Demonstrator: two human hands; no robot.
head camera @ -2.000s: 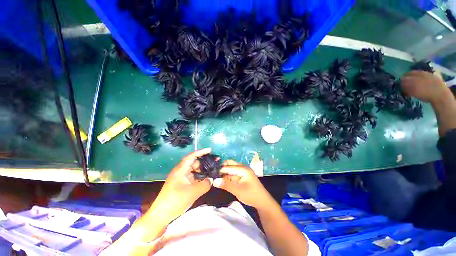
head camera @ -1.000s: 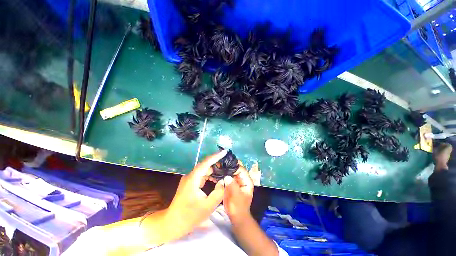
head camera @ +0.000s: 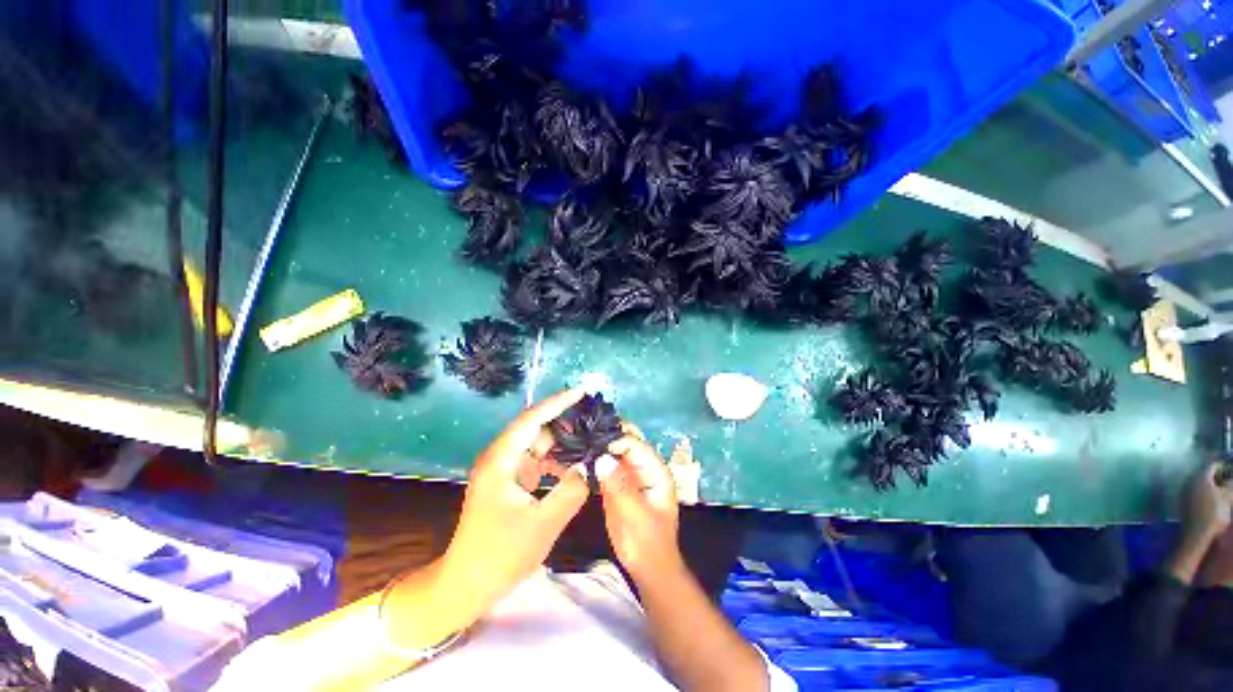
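Note:
A dark spiky cluster part (head camera: 587, 430) is held between both my hands, just above the bench's near edge. My left hand (head camera: 521, 473) grips it from the left with thumb and fingers. My right hand (head camera: 638, 493) pinches its lower right side with the fingertips. Whether a small insert is at my fingertips cannot be told. Two more clusters (head camera: 381, 356) lie apart on the green bench to the left. A white oval thing (head camera: 734, 395), perhaps a glue bottle, lies to the right of my hands.
A tipped blue tote (head camera: 933, 102) spills clusters (head camera: 649, 277) onto the bench. More clusters (head camera: 933, 365) lie right. A yellow strip (head camera: 312, 320) and pale rod (head camera: 275, 243) lie left, by black cables (head camera: 216, 230). Crates (head camera: 122, 595) flank my lap. Another person's hand (head camera: 1206, 503) shows far right.
The view has turned and shifted. The cluster stays in my hands, and my fingers have changed position around it. The other person's hand has left the right-hand clusters and is beyond the bench edge.

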